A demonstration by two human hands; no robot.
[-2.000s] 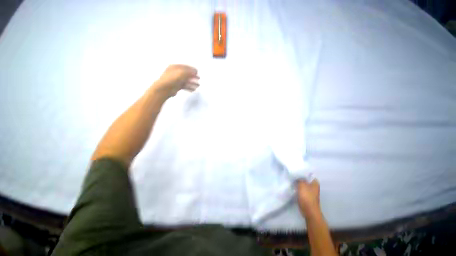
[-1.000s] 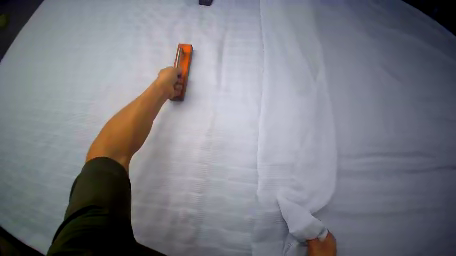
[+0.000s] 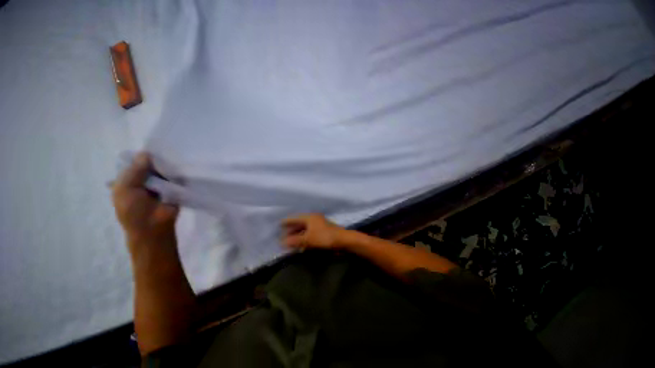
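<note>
Wide pale blue-white cloth [image 3: 302,93] covers the table, with long creases running to the right. My left hand [image 3: 143,198] is blurred and grips a gathered edge of the cloth at the left of centre, slightly raised. My right hand [image 3: 309,233] is at the near table edge with fingers curled against the cloth; blur hides whether it pinches it. An orange fabric weight [image 3: 126,75] lies on the cloth at the upper left, beyond my left hand and touched by neither hand.
The dark table rim [image 3: 460,194] runs diagonally from lower left to upper right, close against my body. Beyond it at the right is a dark floor [image 3: 495,251] littered with pale scraps.
My left hand has let go of the orange weight and taken the cloth edge. My right hand has come to the near table edge. The view has turned right.
</note>
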